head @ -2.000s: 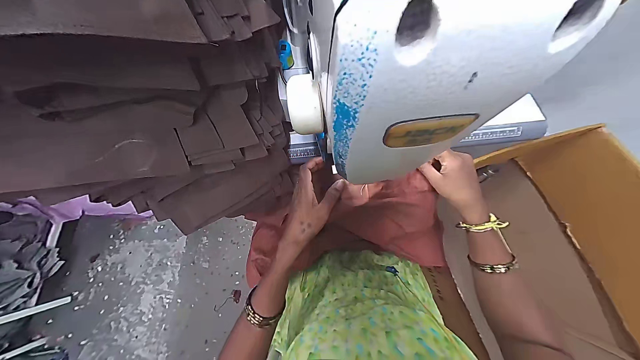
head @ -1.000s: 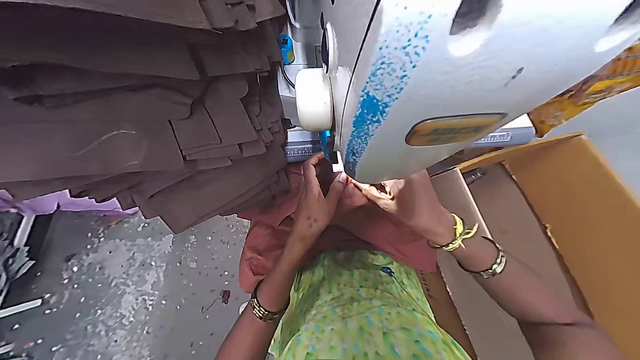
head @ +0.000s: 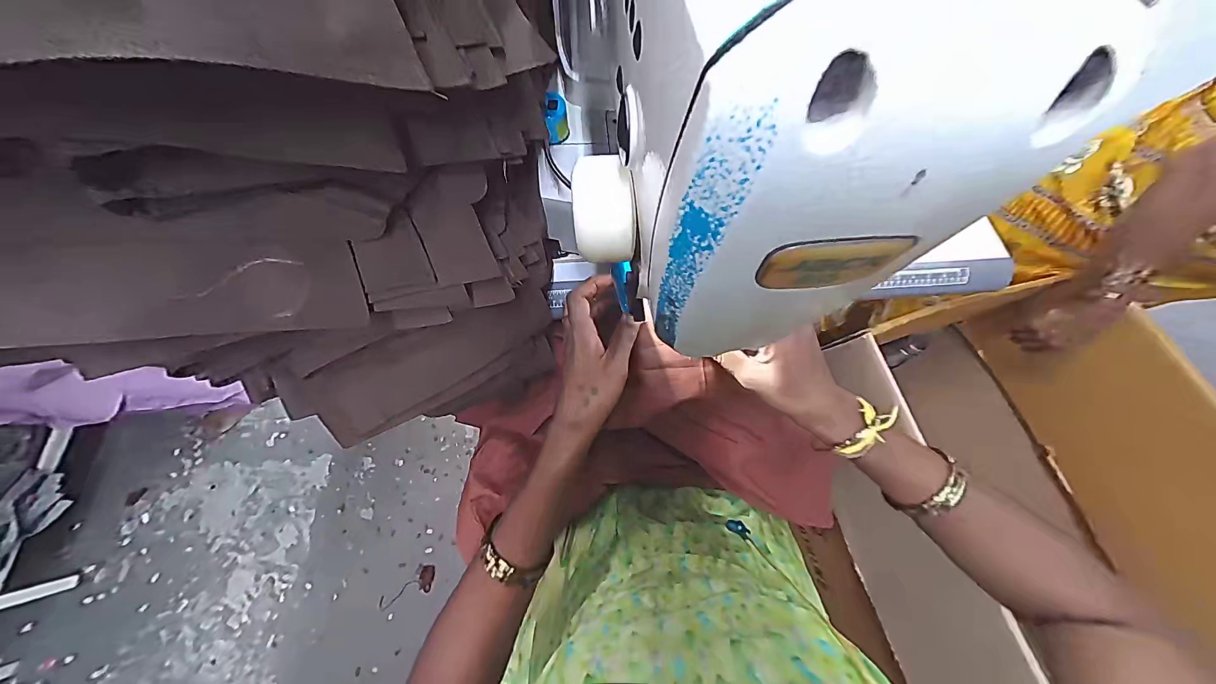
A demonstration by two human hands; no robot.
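A white and blue sewing machine (head: 760,190) stands in front of me, its needle area mostly hidden by the head and my fingers. Rust-red fabric (head: 750,446) runs from under the machine's head down over my lap. My left hand (head: 597,356) lies at the needle area, thumb and fingers pinching the fabric's edge beside the presser foot. My right hand (head: 784,375) grips the same fabric just below the machine's head, its fingertips partly hidden. Bracelets circle both wrists, and a yellow tie is on the right one.
Stacked dark brown fabric pieces (head: 190,266) rise close on the left, reaching the machine. An open cardboard box (head: 1092,427) stands at the right. Another person's hand (head: 1054,318) hangs over its far edge, beside yellow patterned clothing (head: 1092,204). Scraps litter the grey floor (head: 285,532).
My right hand moved in from the fabric's right side toward the left between the first two frames. A person's arm and more yellow clothing have come into view at the right. My left hand stays near the needle.
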